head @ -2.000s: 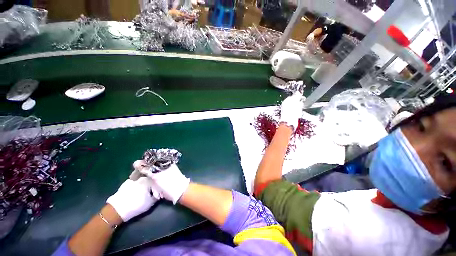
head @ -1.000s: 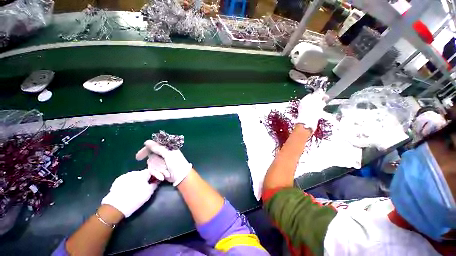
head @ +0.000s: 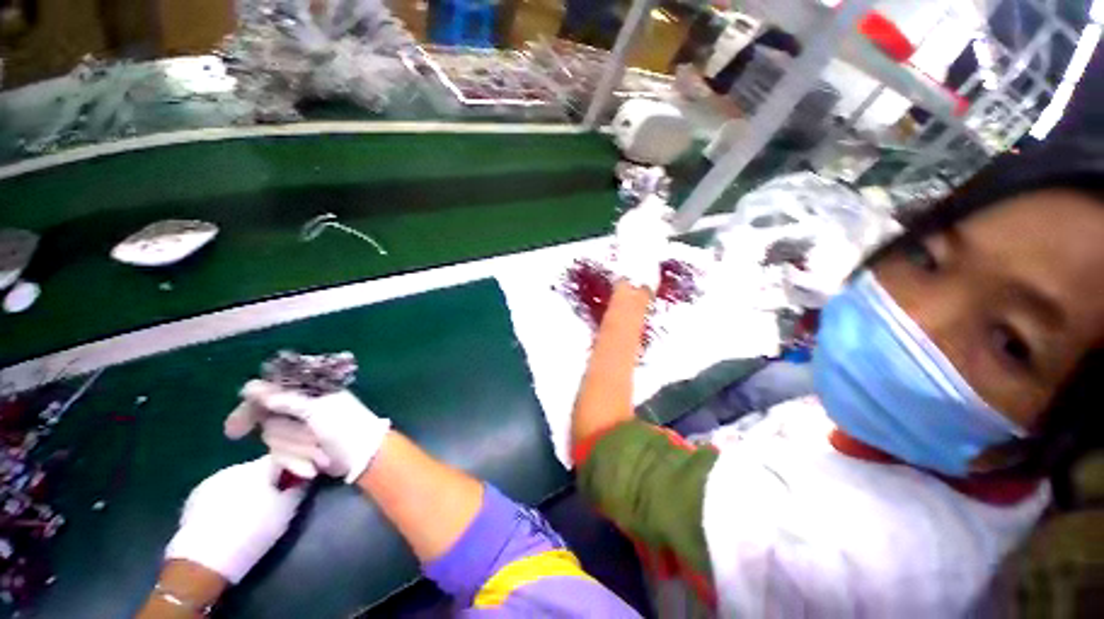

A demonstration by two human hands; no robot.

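My right hand [head: 325, 432], in a white glove, is closed around a bundle of red lead wires. The bundle's silvery connector head [head: 310, 371] sticks out above the fist, and a short dark red tail [head: 292, 479] shows below it. My left hand [head: 239, 518], also gloved, is at the tail side, touching or very near my right hand. Its fingertips are partly hidden, so its hold is unclear. A loose heap of red wires [head: 22, 514] lies on the green bench at the left edge, cut off by the frame.
A masked person [head: 793, 484] sits close at right, a gloved hand [head: 643, 242] holding a wire bundle over red wires on a white sheet [head: 547, 351]. The green belt [head: 436, 200] behind carries a flat oval part [head: 165, 243], a pale wire [head: 351, 230] and a white housing [head: 651, 131].
The view has swung so most things sit further left. My hands stay together, the bundle still in my right hand. The red tail shows more clearly. The neighbour's face has turned more into view.
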